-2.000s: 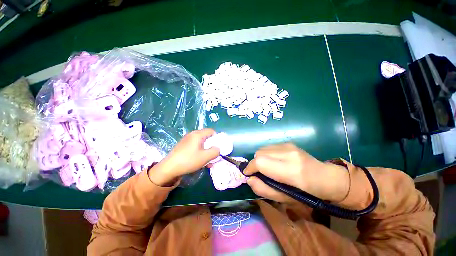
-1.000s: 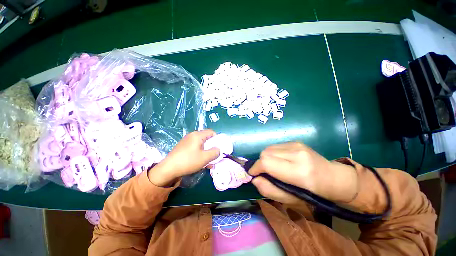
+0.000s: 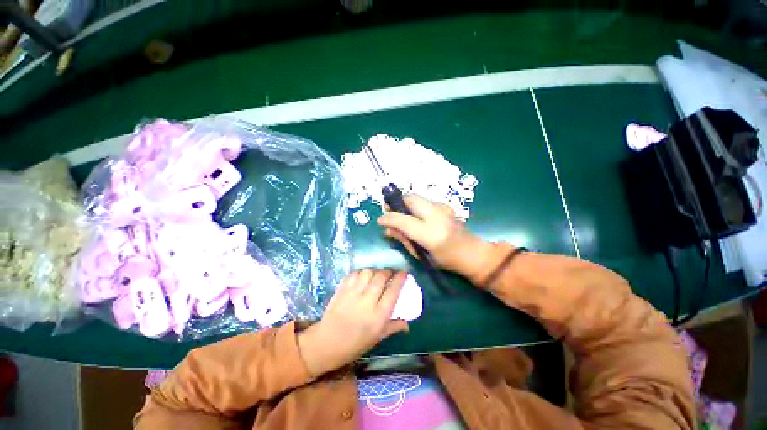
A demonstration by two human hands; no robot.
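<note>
My right hand (image 3: 433,235) holds the black soldering iron (image 3: 394,198) like a pen. Its thin metal tip points away from me over the heap of small white pieces (image 3: 416,168). My left hand (image 3: 357,312) is near the bench's front edge and covers part of a whitish oblong housing (image 3: 409,300), with its fingers on it. Whether another housing lies beneath the hand is hidden. The open clear bag of pink housings (image 3: 168,243) stands left of my hands.
A second clear bag with beige parts (image 3: 38,243) is at the far left. At the right are a black boxy unit (image 3: 694,180) with cables, white paper sheets (image 3: 715,76) and a single pink piece (image 3: 643,136). Cardboard boxes (image 3: 105,395) are below the bench edge.
My right hand has moved the iron away from the housing, forward to the white heap. My left hand has moved down, nearer the bench edge. The whole view has shifted slightly.
</note>
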